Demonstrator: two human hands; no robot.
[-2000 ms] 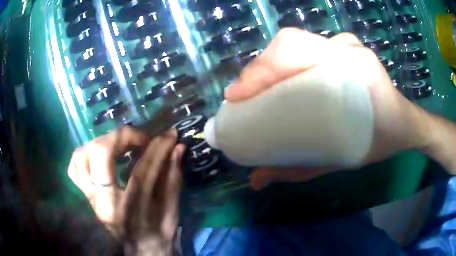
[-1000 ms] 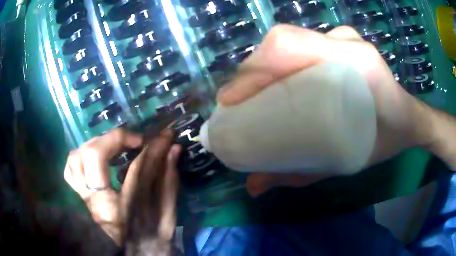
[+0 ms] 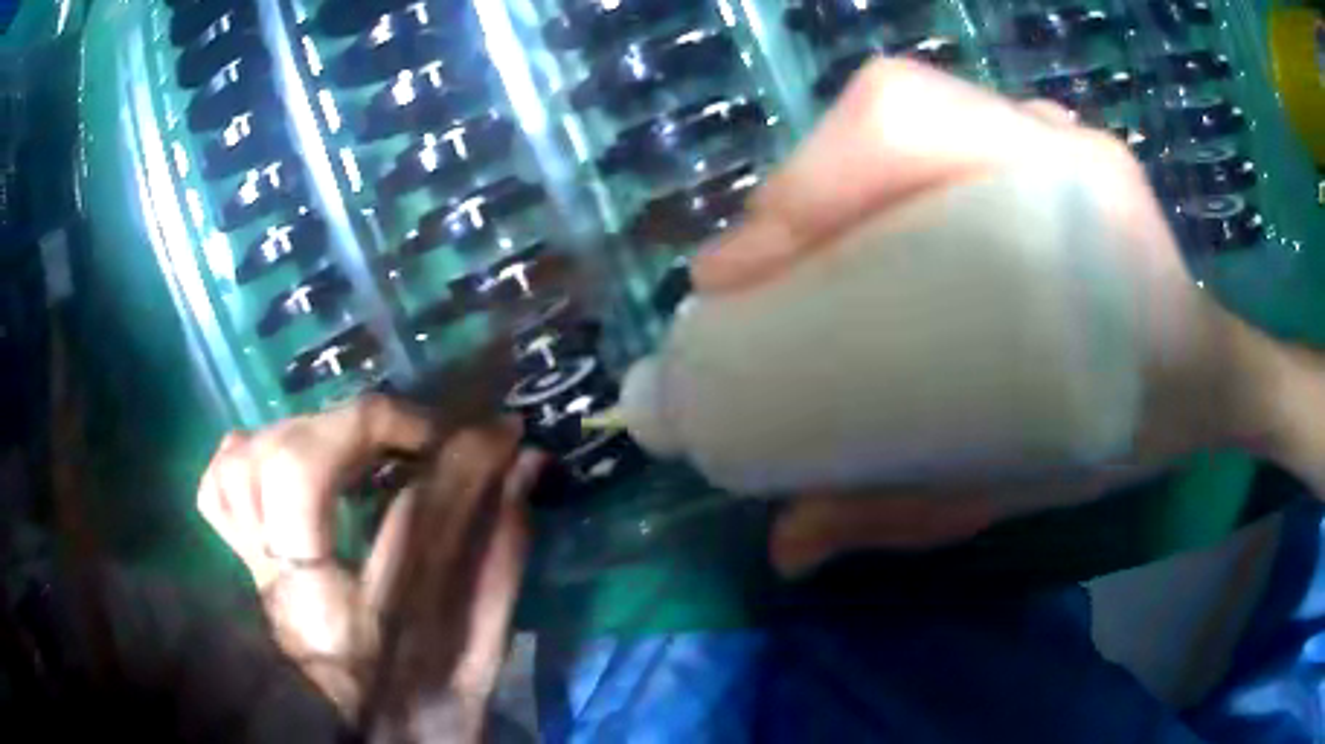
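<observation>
My right hand (image 3: 945,160) is shut on a milky white squeeze bottle (image 3: 901,349). The bottle lies nearly level, its thin yellowish tip pointing left at small black round parts (image 3: 552,384) with pale rings and bright metal centres. The tip is at or just over one part; contact cannot be told. My left hand (image 3: 371,538) is beside these parts at the tray's near end, fingers bent and partly in shadow. Its fingertips are close to or on the parts; whether it grips one is unclear. The parts stand in rows in a clear plastic tray (image 3: 327,160).
The tray lies on a green mat (image 3: 654,599) and runs away from me, with long shiny ribs between rows. A yellow ring-shaped item (image 3: 1298,73) is cut off at the upper right edge. Blue clothing (image 3: 872,690) shows along the bottom.
The bottle and my right hand have shifted slightly right in the picture, and the tip shows more clearly. My left hand stays at the near parts. The view has moved slightly.
</observation>
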